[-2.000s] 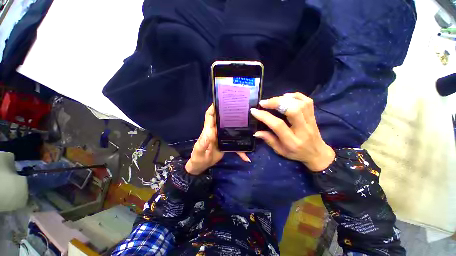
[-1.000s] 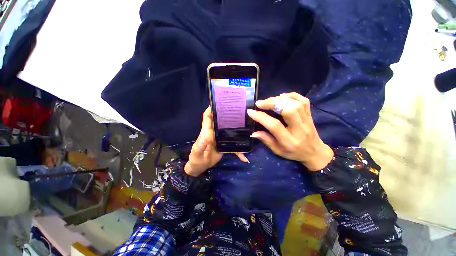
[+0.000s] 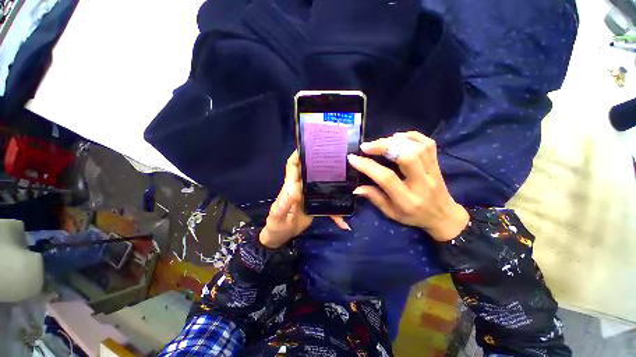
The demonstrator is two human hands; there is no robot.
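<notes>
A smartphone [image 3: 326, 155] with a pale case edge and a lit screen showing a pink page of text is upright in front of me. My left hand [image 3: 286, 208] holds it at its lower left, with fingertips showing under its bottom edge. My right hand [image 3: 411, 183] is at the phone's right edge, fingers apart and holding nothing, with a pale ring on one finger. Under the phone lies a garment with matte dark navy shell [image 3: 230, 132] and shiny dotted blue lining [image 3: 505, 104]. Part of the garment is hidden by the phone and hands.
A white sheet [image 3: 118, 77] lies on the table at the left. A cream cover [image 3: 582, 188] lies at the right, with a black cylinder [image 3: 623, 116] near the rim. A red crate [image 3: 38, 159], boxes and scraps are on the floor at left.
The phone and hands have shifted very slightly in the picture. My left hand keeps its hold, and my right fingers stay by the phone's right edge. The screen looks much the same.
</notes>
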